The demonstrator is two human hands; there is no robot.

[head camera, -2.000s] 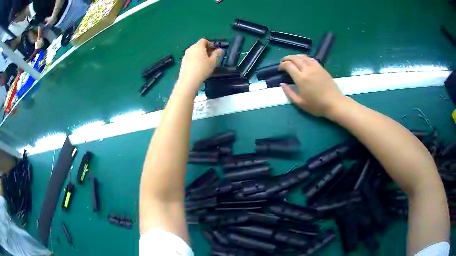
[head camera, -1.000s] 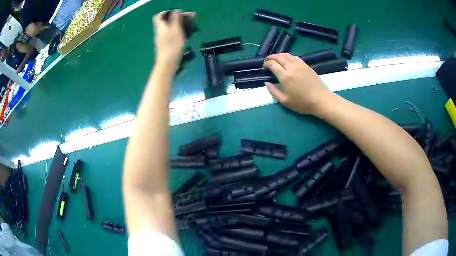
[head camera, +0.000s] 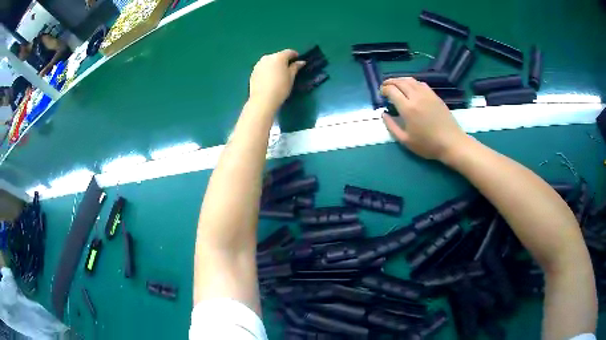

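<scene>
Black battery housing halves [head camera: 381,50] lie scattered on the green surface beyond the white line, some beside my right hand. My left hand [head camera: 274,78] is at the upper middle, its fingertips on small black housing pieces [head camera: 312,63]. My right hand [head camera: 420,114] is at the white line, its fingers curled over black housing pieces [head camera: 450,95]; its fingertips partly hide what it touches. A large pile of black housing halves [head camera: 332,232] lies between my forearms on the near worktop.
A long white line [head camera: 332,137] crosses the view. At the left lie a black strip [head camera: 76,242], open packs with green showing [head camera: 92,255], a short housing piece [head camera: 161,289] and a cable heap [head camera: 25,242]. A box of small parts [head camera: 135,23] and a person [head camera: 50,50] are at the upper left.
My left hand has come down and right from the far upper left. The pieces beyond the line have shifted right in view. My right hand stays low over the pieces.
</scene>
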